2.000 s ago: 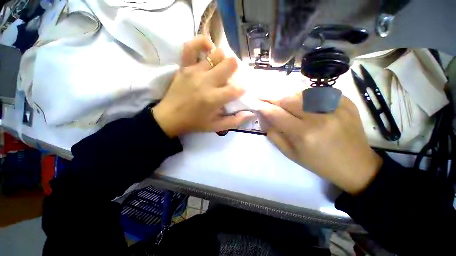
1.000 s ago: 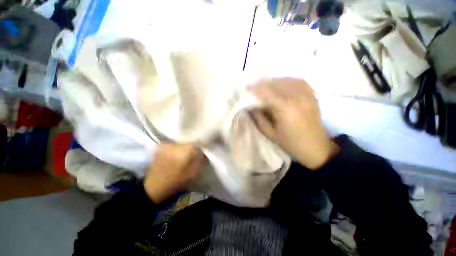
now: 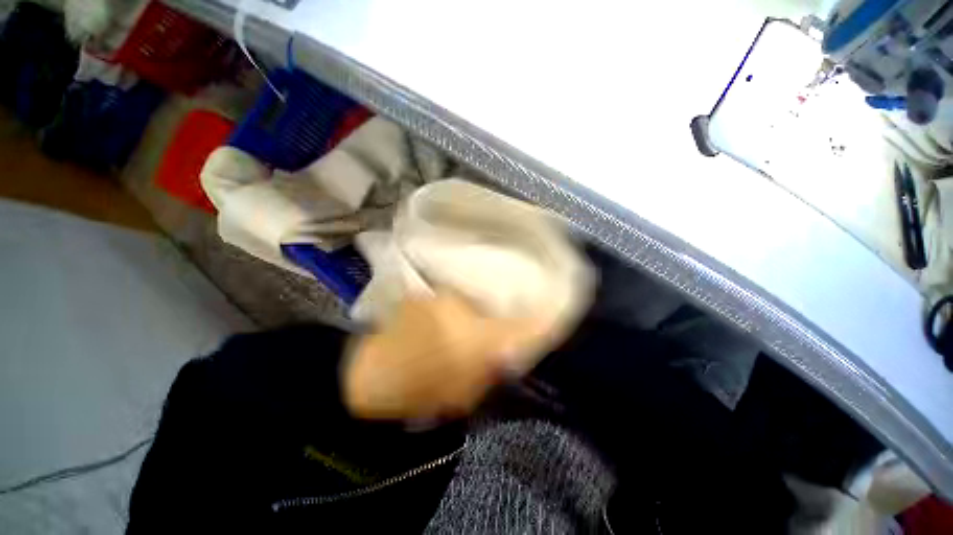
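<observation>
A bundle of cream fabric (image 3: 502, 246) is held low over my lap, beside the front edge of the table. My left hand (image 3: 413, 361) is blurred and closed on the bundle's lower side. My right hand cannot be told apart; it may be merged in the blur at the bundle's lower right or hidden by it. More cream fabric (image 3: 303, 199) hangs over a blue plastic basket (image 3: 298, 115) below the table edge.
The white table (image 3: 523, 78) runs diagonally across the view. The sewing machine head (image 3: 888, 47) is at top right, with black thread snips (image 3: 910, 214) and partly cut-off scissors (image 3: 942, 324) nearby. Red baskets (image 3: 172, 47) stand on the floor at upper left.
The cream fabric has moved from the machine area off the table, down to my lap. The view has swung left and down, showing the blue basket and floor.
</observation>
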